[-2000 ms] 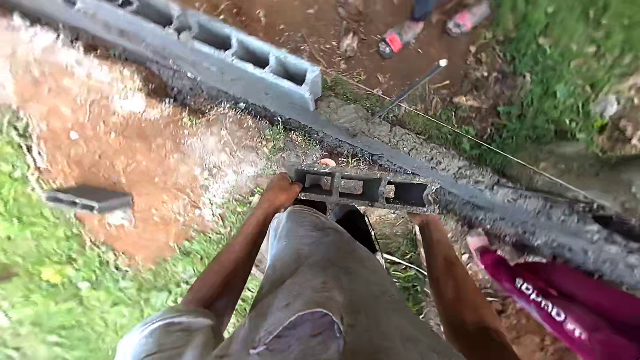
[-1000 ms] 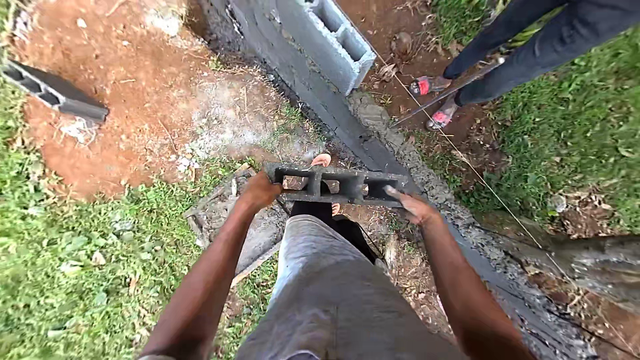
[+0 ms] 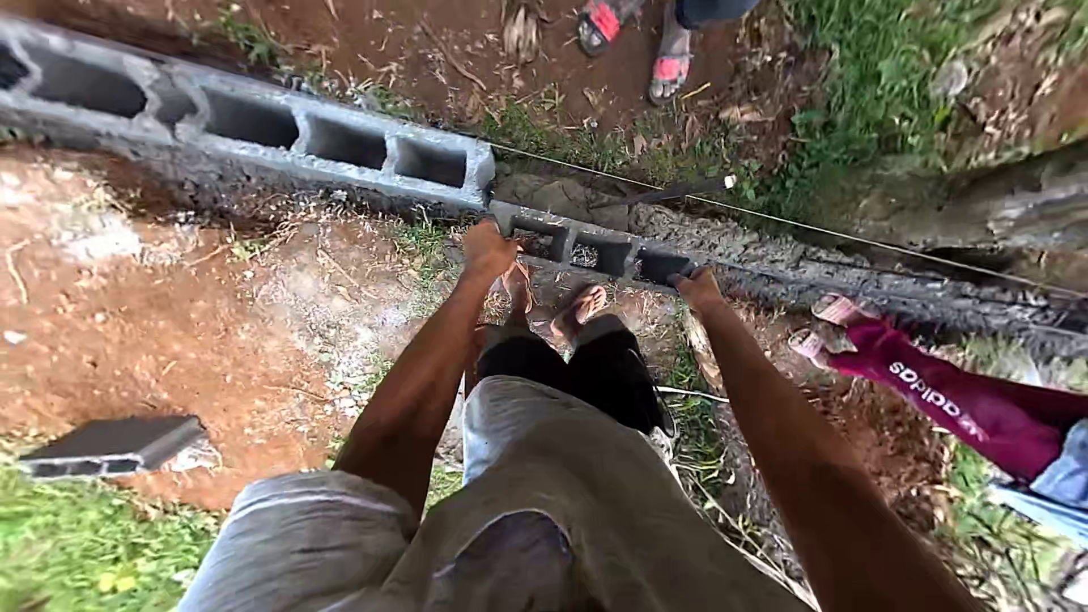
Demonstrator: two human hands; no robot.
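Observation:
A hollow concrete block [image 3: 602, 238] is held between my hands, its cavities facing up. My left hand [image 3: 490, 246] grips its left end, close to the end of the laid row of concrete blocks [image 3: 340, 174]. Around the right end my right hand [image 3: 699, 287] is closed. Behind the block, wet mortar [image 3: 731, 234] covers the top of the footing. A taut string line [image 3: 765, 217] runs from the laid blocks toward the right edge. Whether the held block touches the mortar or the row cannot be told.
Another concrete block [image 3: 119, 444] lies on the soil at the lower left. A dark rod-like tool [image 3: 663, 191] rests across the mortar by the string. One person's sandalled feet [image 3: 671, 72] stand beyond the footing. Another person's maroon trouser legs [image 3: 952, 391] are at the right, on the near side.
The block in my hands has moved from close to my body to the footing, beside the end of the laid row. Both hands have kept hold of it. The view has turned.

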